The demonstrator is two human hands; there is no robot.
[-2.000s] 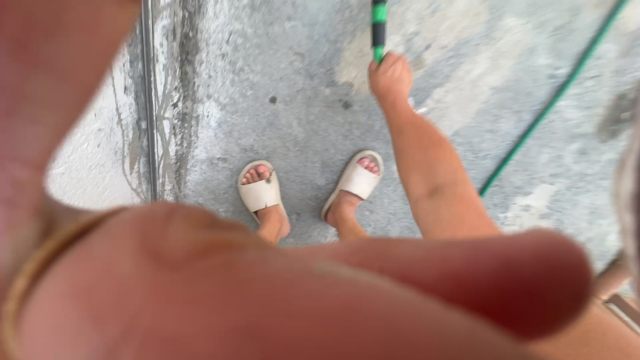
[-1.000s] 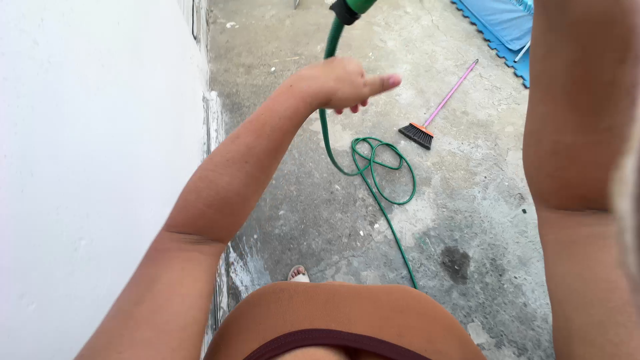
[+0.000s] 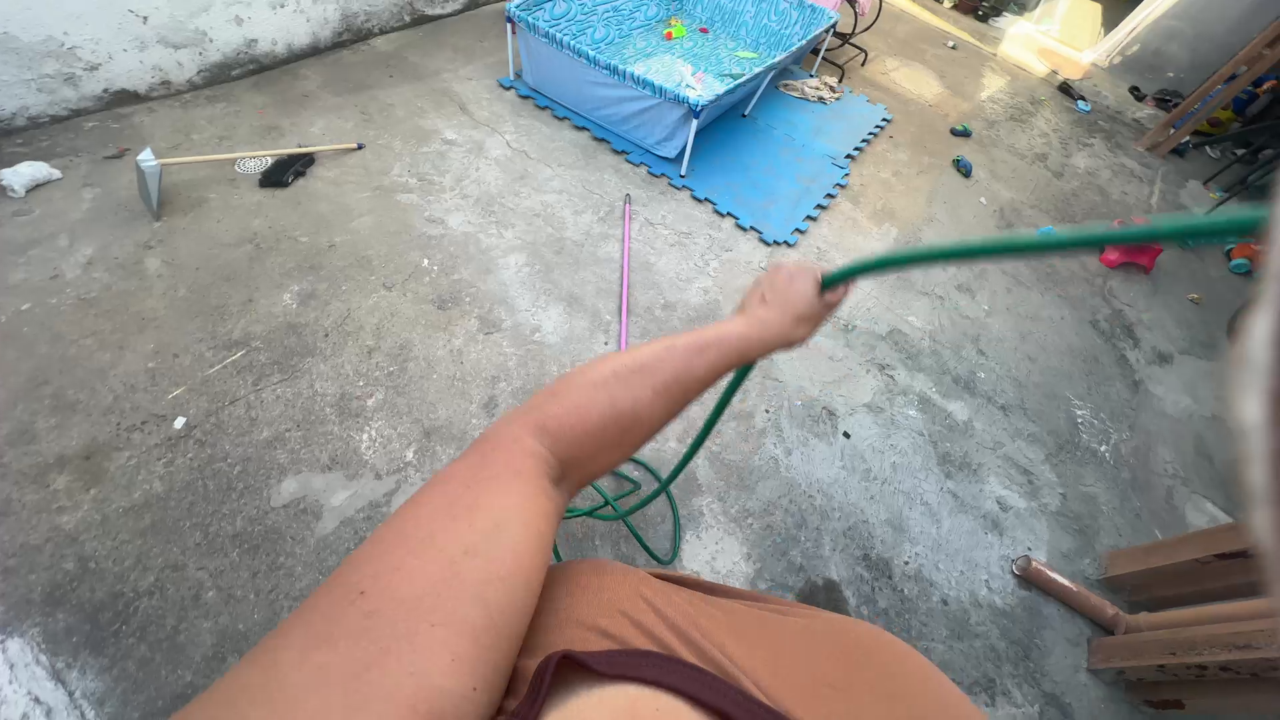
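Observation:
My left hand [image 3: 790, 305], on the arm that reaches up from the lower left, is closed around a green garden hose [image 3: 960, 250]. From this fist the hose runs right, out past the frame's right edge, and also hangs down to loose loops on the concrete floor behind my forearm. My right hand is out of view. Beyond my forearm lies a pink broom handle [image 3: 626, 270] on the floor; its head is hidden by the arm.
A blue frame pool [image 3: 610, 85] stands on blue foam mats [image 3: 770, 190]. A long-handled dustpan [image 3: 150, 185] and black brush head [image 3: 286, 170] lie at left. Brown pipes [image 3: 1070, 595] and wooden beams [image 3: 1180, 640] are at lower right; toys and sandals lie at right.
My left hand, pointing a finger beside the hose one second ago, is now closed on it. The view has swung widely, bringing the pool and dustpan into sight.

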